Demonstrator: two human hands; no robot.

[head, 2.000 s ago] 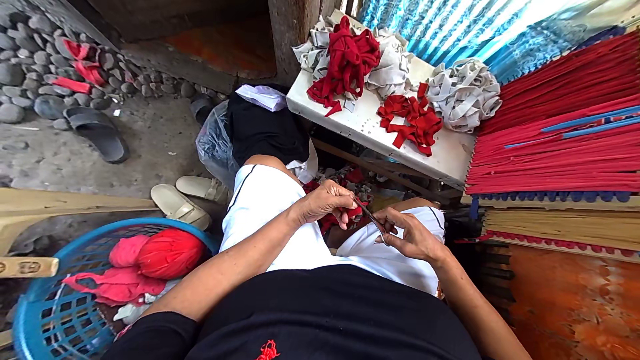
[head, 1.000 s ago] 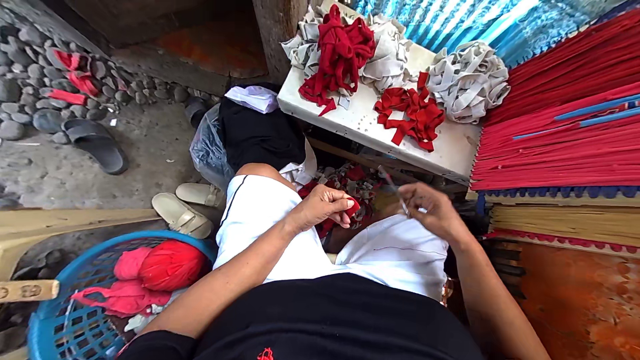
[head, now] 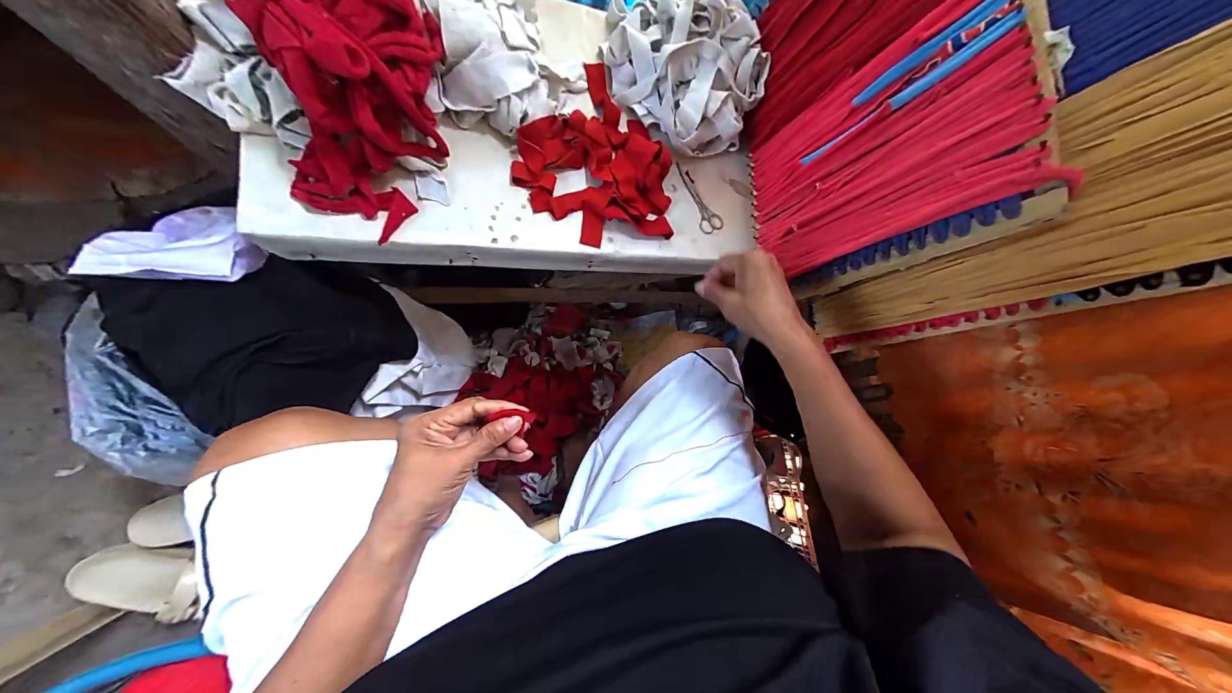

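My left hand (head: pixel 462 448) is over my lap, its thumb and fingers closed on a small piece of red cloth (head: pixel 508 416). Near the front right edge of the white table (head: pixel 462 236) is my right hand (head: pixel 746 289), fingers curled; whether anything is in it cannot be told. Small scissors (head: pixel 705 204) lie on the tabletop just above it. Left of the scissors is a loose heap of red cloth strips (head: pixel 597 173). A larger red cloth bundle (head: pixel 351 87) and a tangle of pale grey strips (head: pixel 688 72) sit on the same table.
Frames strung with red fabric strips (head: pixel 905 135) and tan strips (head: pixel 1136 154) stand at the right. Red and grey scraps (head: pixel 539 385) lie below the table, between my knees. Black cloth (head: pixel 260 337) and a clear plastic bag (head: pixel 125 404) are at the left, above pale slippers (head: pixel 125 577).
My right hand, which held a slim metal tool over my lap, has moved up to the table's edge. Scissors now show on the tabletop. My left hand keeps the red cloth. The view has shifted right.
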